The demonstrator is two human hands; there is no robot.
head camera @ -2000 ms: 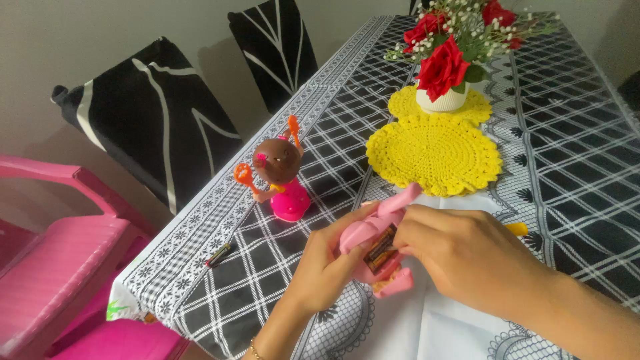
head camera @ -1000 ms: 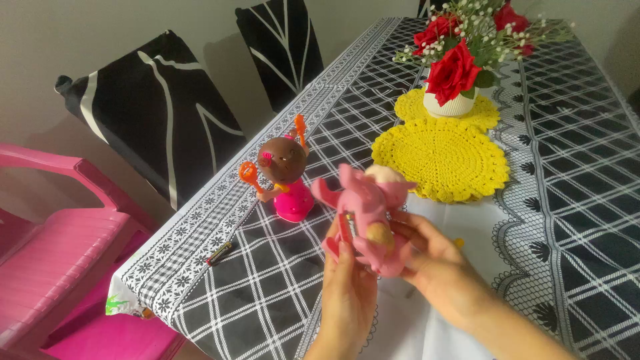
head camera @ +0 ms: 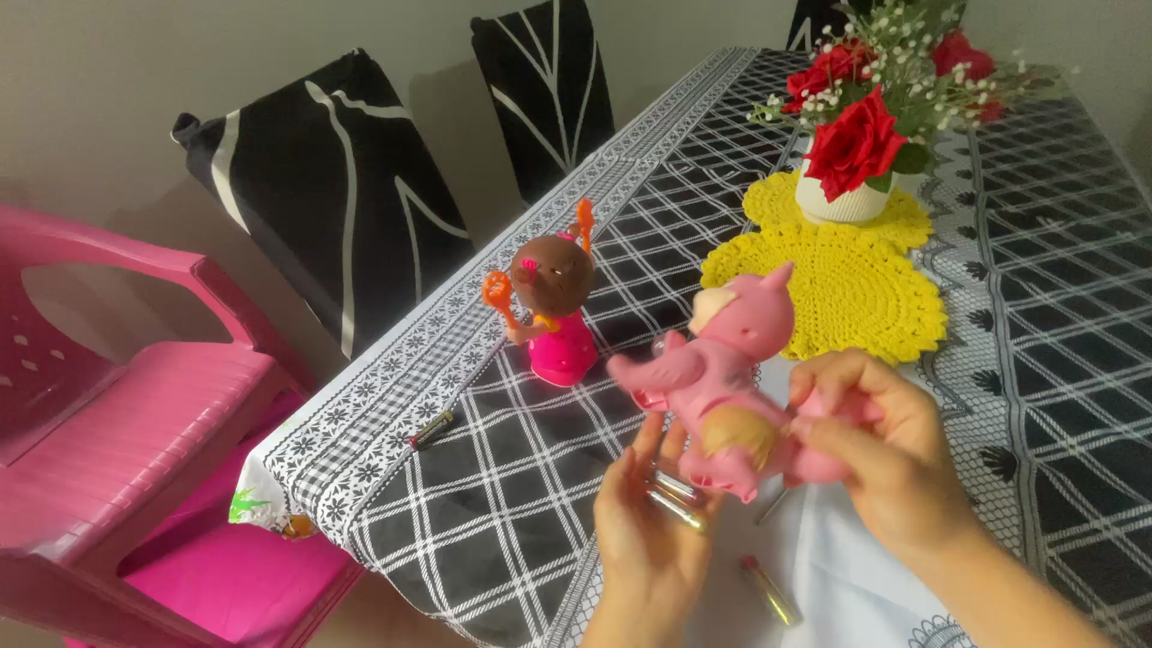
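My right hand (head camera: 886, 450) grips a pink plastic toy figure (head camera: 729, 387) by its lower end, with the body tilted over my other palm. My left hand (head camera: 652, 531), palm up and fingers half spread, holds small cylindrical batteries (head camera: 675, 499) beneath the toy. One more battery (head camera: 769, 591) lies on the tablecloth between my wrists. Part of a thin dark rod (head camera: 772, 506) shows under the toy. Another battery (head camera: 432, 430) rests near the table's left edge. Beyond my hands stands a brown-headed toy doll (head camera: 556, 288) in a pink skirt with orange maracas.
Yellow crocheted mats (head camera: 828, 288) lie farther back, under a white vase (head camera: 841, 193) of red roses. A black-and-white patterned cloth (head camera: 504, 477) covers the table. Covered chairs (head camera: 324, 198) line its left side, and a pink plastic armchair (head camera: 135, 405) stands at the left.
The pink toy has been tipped over and is now held by my right hand alone. Batteries now lie in my left hand, which has come off the toy's body.
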